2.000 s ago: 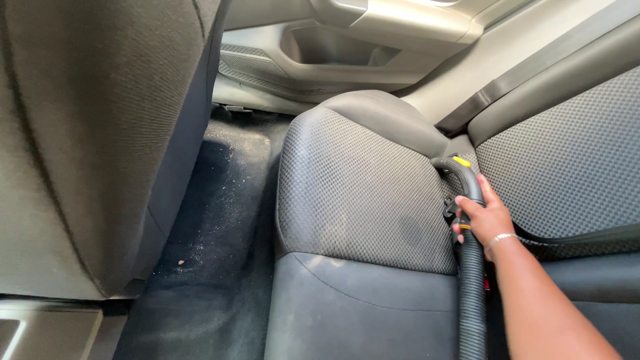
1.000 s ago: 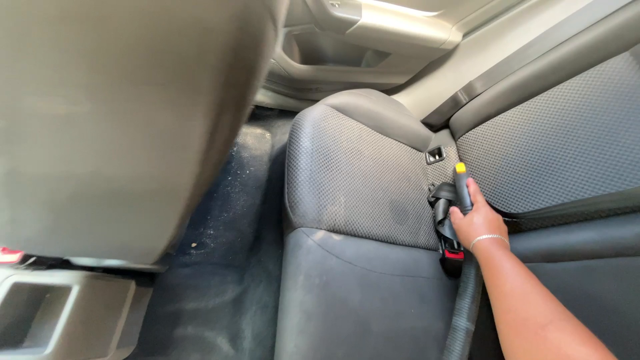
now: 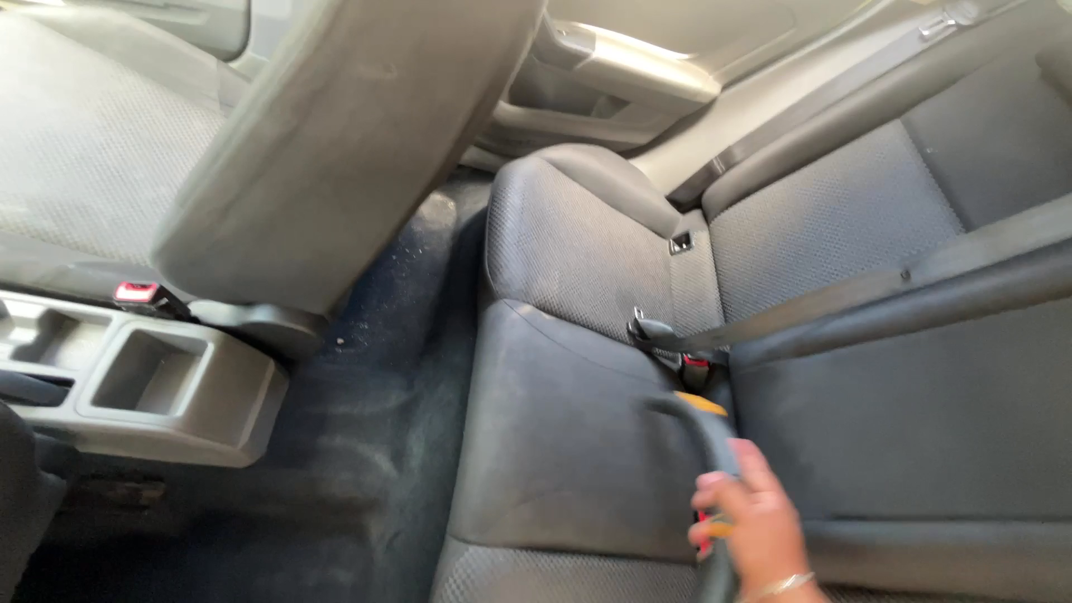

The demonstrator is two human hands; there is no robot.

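Note:
One hand, my right hand, is closed around the curved black handle of a vacuum hose with a yellow-orange part at its top. Hand and hose are blurred, over the middle of the rear bench seat, close to the backrest. Whether the hose end touches the seat I cannot tell. Beyond it lies a seat belt with its metal tongue on the seat, beside a red-buttoned buckle. My left hand is out of view.
A front seat's back rises at the left above the centre console. Pale crumbs dot the dark floor carpet between front seat and bench. At the far side is the door panel.
My right hand has moved with the hose from beside the belt buckles to the middle of the bench. The view has swung, showing more of the console and backrest.

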